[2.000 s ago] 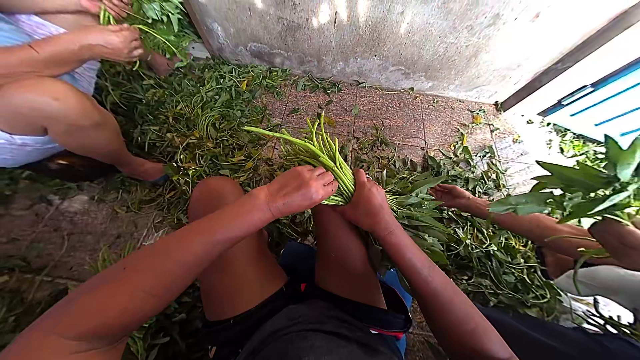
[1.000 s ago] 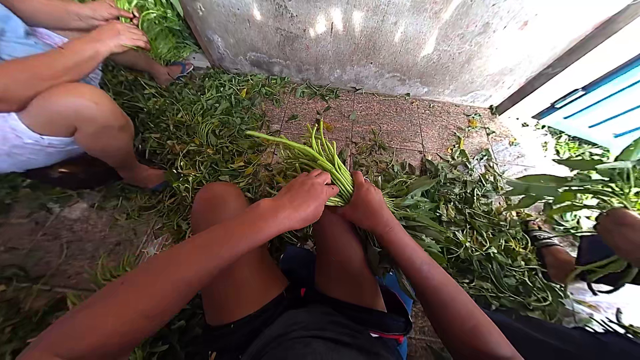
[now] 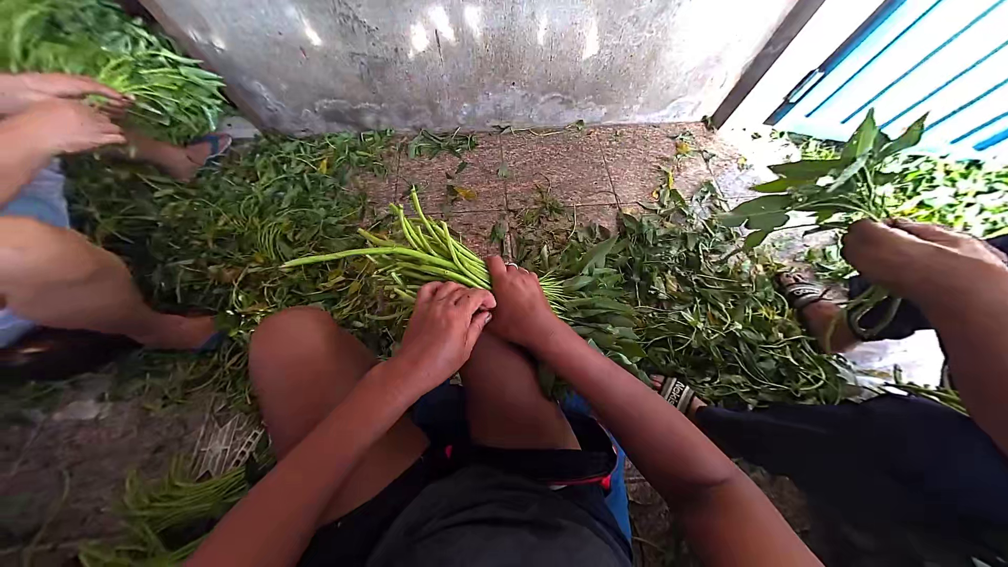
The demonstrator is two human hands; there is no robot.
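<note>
A bundle of long green leafy-vegetable stems (image 3: pixel 429 256) lies across my right knee, its cut ends toward the left and its leaves (image 3: pixel 598 307) toward the right. My right hand (image 3: pixel 520 303) is closed around the bundle near the leafy side, with a ring on one finger. Against it, at the near edge of the stems, rests my left hand (image 3: pixel 449 319), its fingers bent. What the left fingertips touch is partly hidden, so I cannot tell whether they grip a stem.
Loose leaves and stems (image 3: pixel 268 205) cover much of the tiled floor (image 3: pixel 543 173). A concrete wall (image 3: pixel 488 71) stands ahead, a blue and white gate (image 3: pixel 898 71) at right. A person's hands (image 3: pixel 63 114) are at left; another person's hand (image 3: pixel 921 252) holds leafy stems (image 3: pixel 843 185) at right.
My left hand has shifted from over the stems to their near edge, beside my right hand. At right, the other person's leafy bunch has come further into view. My right hand keeps its hold.
</note>
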